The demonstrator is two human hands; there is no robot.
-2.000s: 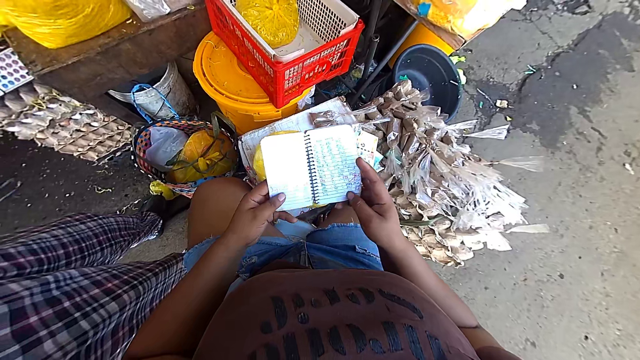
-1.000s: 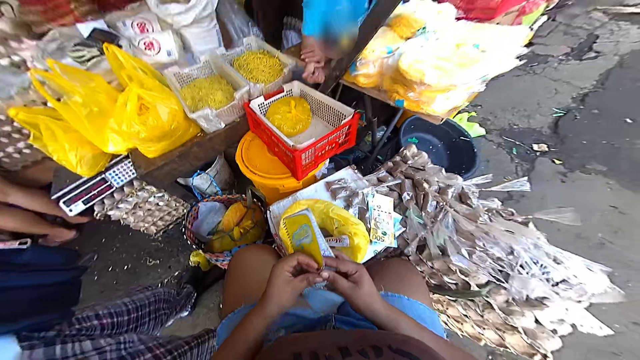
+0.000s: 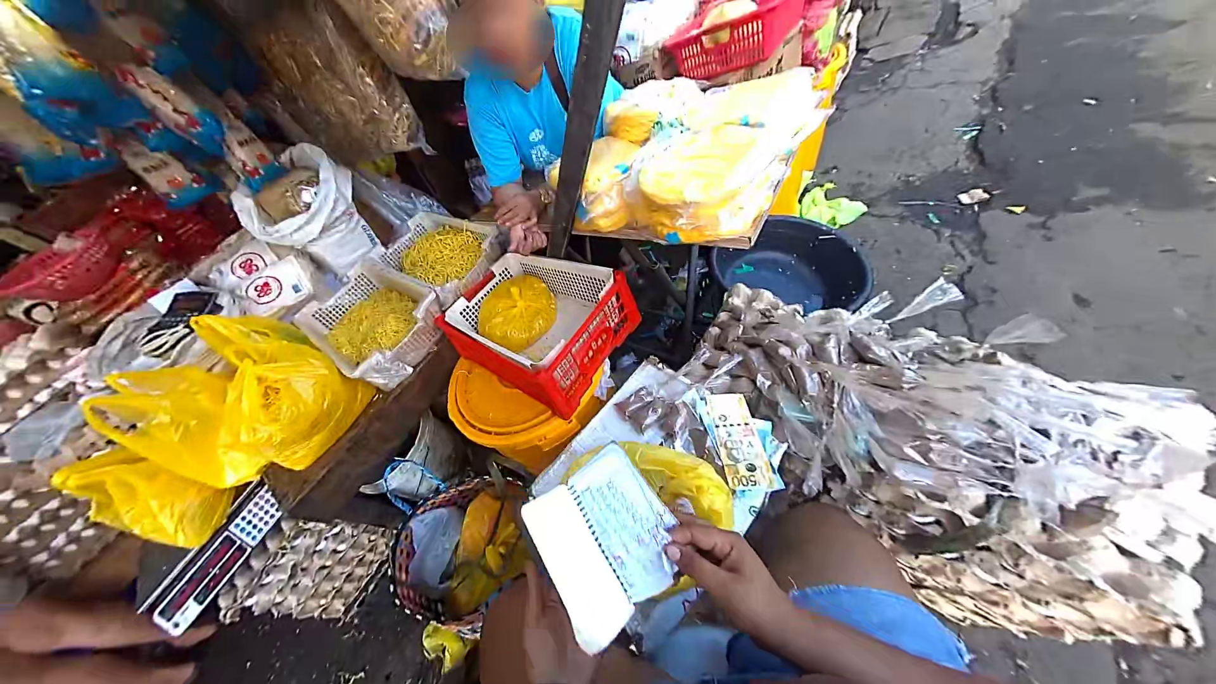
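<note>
A small spiral-bound notebook (image 3: pixel 622 513) lies open above my lap, with handwriting on its right page and a pale, bright left page. My left hand (image 3: pixel 551 617) holds its lower left side, the fingers partly hidden behind it. The right edge is pinched between thumb and fingers of my right hand (image 3: pixel 717 570). Behind the notebook is a yellow plastic bag (image 3: pixel 679 475), and banknotes (image 3: pixel 743 446) lie just to the right of that bag.
Ahead stands a red crate (image 3: pixel 579 366) on an orange lidded bucket (image 3: pixel 503 408). Many small plastic packets (image 3: pixel 855 408) are heaped at right. Yellow bags (image 3: pixel 275 408) and noodle baskets (image 3: pixel 380 323) sit at left. A person (image 3: pixel 532 123) leans beyond a post; another person's feet (image 3: pixel 85 627) show lower left.
The notebook, closed or folded with its yellow cover showing one second ago, is now spread open. My hands have moved apart to its two sides. The view has shifted, showing more of the stall.
</note>
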